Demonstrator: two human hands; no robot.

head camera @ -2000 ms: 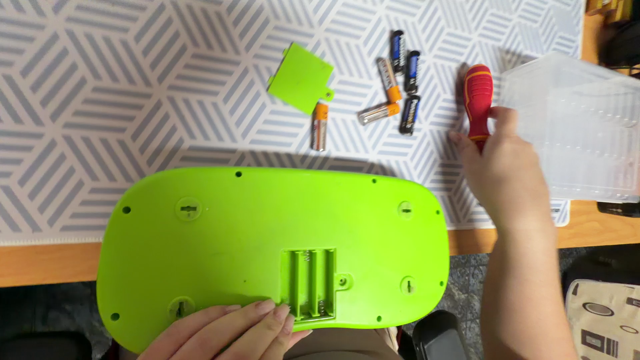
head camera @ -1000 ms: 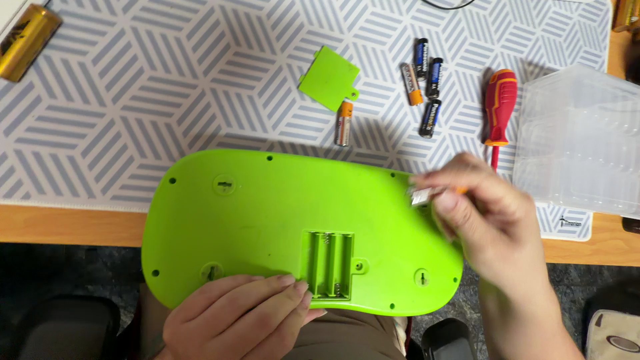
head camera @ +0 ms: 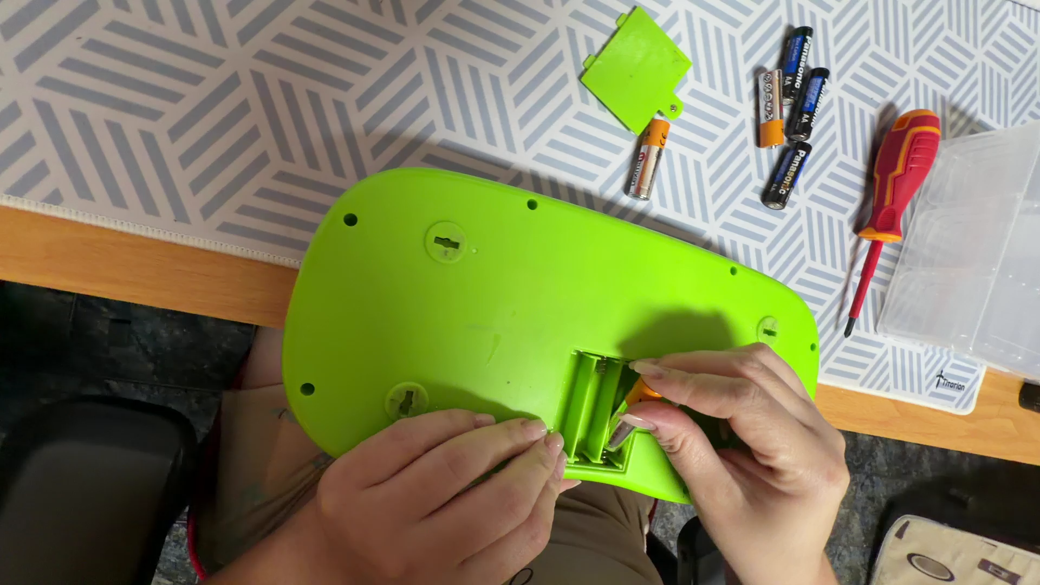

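My left hand (head camera: 455, 496) grips the near edge of a green plastic housing (head camera: 487, 309), lying back side up. Between thumb and fingers, my right hand (head camera: 747, 447) holds an orange-and-silver AA battery (head camera: 642, 393), tilted in the right side of the battery compartment (head camera: 591, 410); the compartment's other slots hold no battery. A green battery cover (head camera: 638, 71) rests on the patterned mat, with another orange-topped battery (head camera: 647, 160) against its lower corner. Farther right lie one more orange-and-silver battery (head camera: 770, 110) and several dark blue AA batteries (head camera: 786, 176).
On the mat's right lies a red-and-orange screwdriver (head camera: 902, 171), tip toward me, beside a clear plastic box (head camera: 967, 260). The wooden table edge (head camera: 146, 264) runs beneath the housing. A patterned fabric item (head camera: 959, 552) shows at the lower right.
My right hand has gone from the screwdriver to the battery compartment, carrying a battery that was lying among the others on the mat. My left hand still holds the housing's near edge.
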